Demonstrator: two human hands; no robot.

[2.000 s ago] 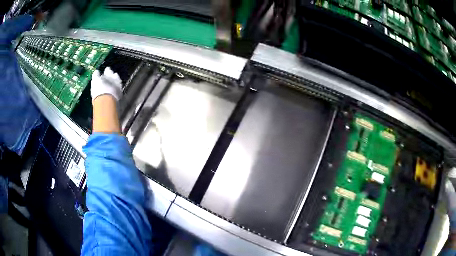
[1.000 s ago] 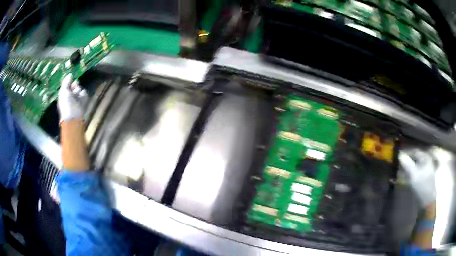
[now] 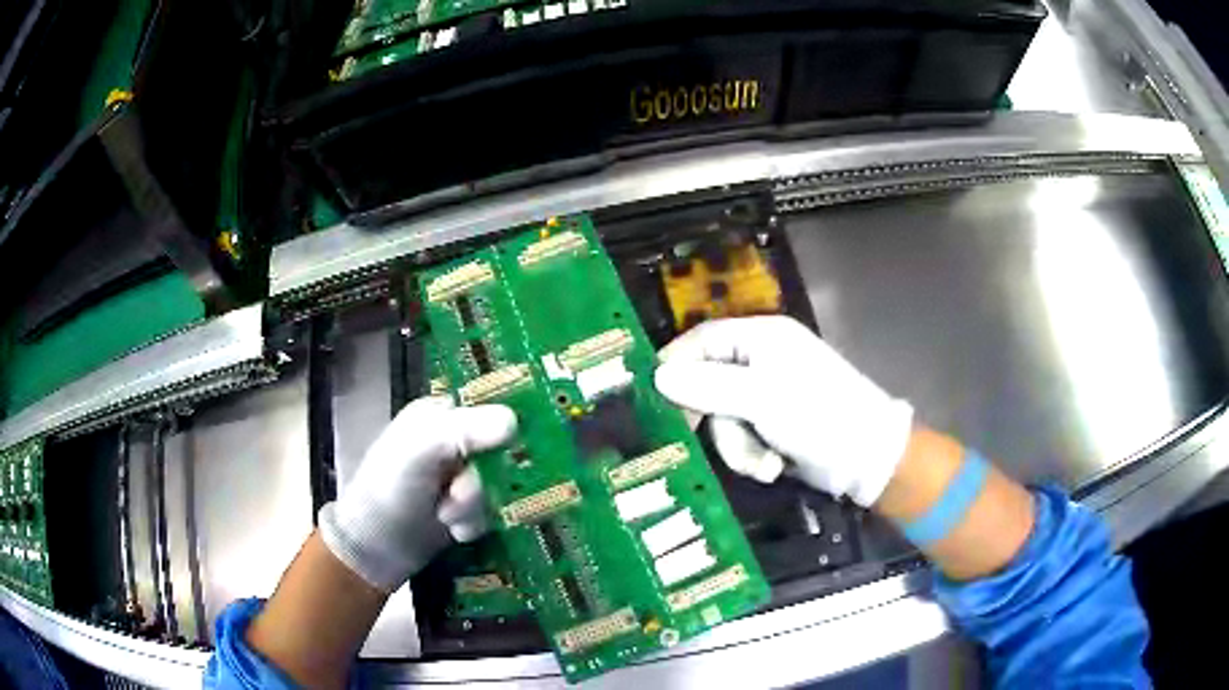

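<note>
A green circuit board (image 3: pixel 566 445) with cream connectors, white blocks and one black part is held tilted above the black carrier fixture (image 3: pixel 809 539). My left hand (image 3: pixel 425 492), in a white glove, holds its left edge. My right hand (image 3: pixel 789 404), white-gloved with a light blue wrist band, is at its right edge, fingertips against it; whether it grips is hard to tell. Beneath, parts of another green board (image 3: pixel 488 593) show in the fixture, mostly hidden. An orange-yellow patch (image 3: pixel 721 286) shows at the fixture's back right.
The fixture lies on the silver-railed conveyor (image 3: pixel 1051 135). Behind stands a black board tray (image 3: pixel 863 95) with yellow lettering, holding green boards. A row of boards (image 3: pixel 24 519) is at the far left. Another green board (image 3: pixel 1206 202) is cut off at the right.
The view has turned right. My left hand has brought a board from the left row over the fixture. My right hand has come from the right side to the board's right edge.
</note>
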